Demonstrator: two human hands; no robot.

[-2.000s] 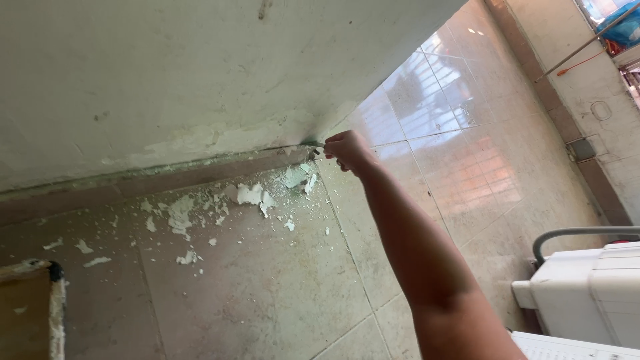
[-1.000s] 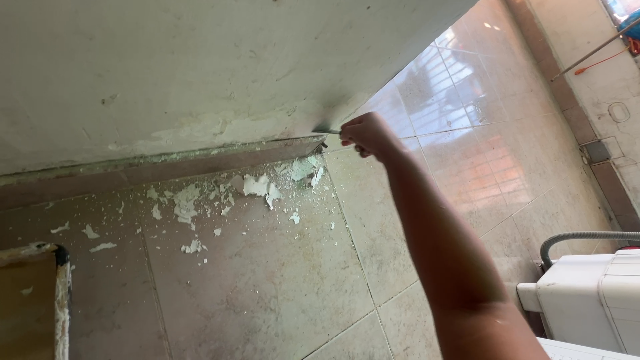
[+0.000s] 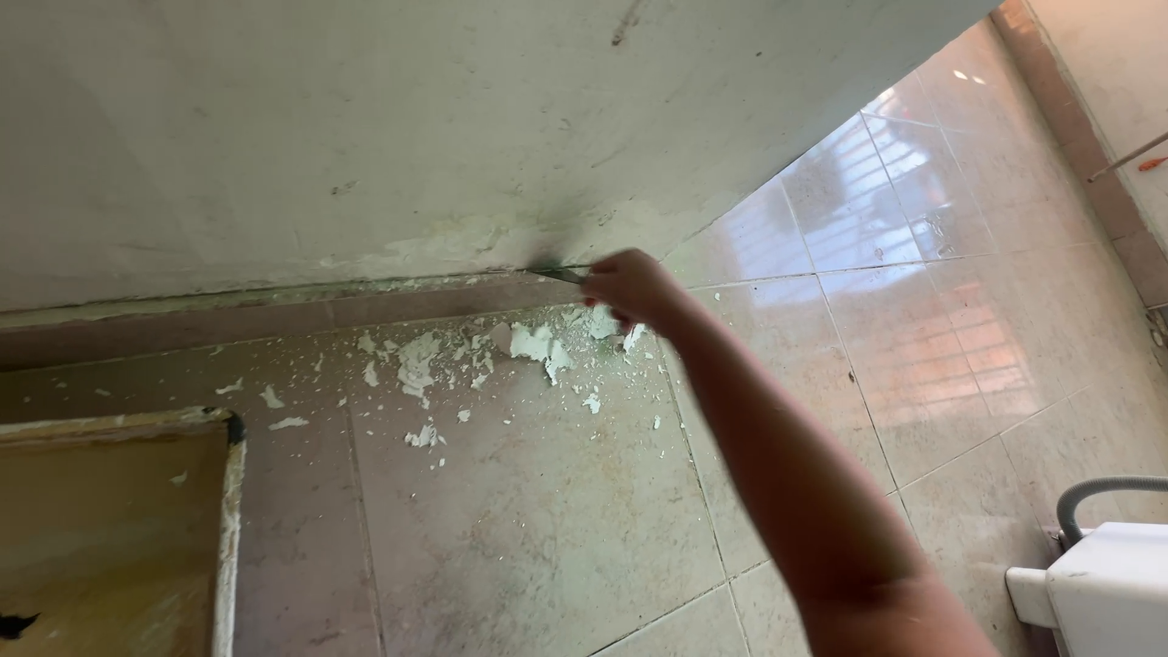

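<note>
My right hand (image 3: 630,290) grips a thin metal scraper blade (image 3: 555,274), whose handle is hidden in my fingers. The blade's tip meets the foot of the painted wall (image 3: 411,137), just above the tiled baseboard (image 3: 392,307). Along this joint the paint is rough and chipped. Below my hand, peeled paint flakes (image 3: 540,347) and small crumbs lie scattered on the tile floor (image 3: 529,511). My left hand is out of view.
A worn tray-like or framed object (image 3: 230,511) with a paint-crusted rim lies at the lower left. At the lower right stands a white appliance (image 3: 1113,584) with a grey hose (image 3: 1104,484). The wall's far edge slants to the upper right, beside shiny floor tiles.
My right hand has moved left along the wall's foot with the blade, from near the baseboard's end to a spot above the paint flakes. The view has shifted somewhat.
</note>
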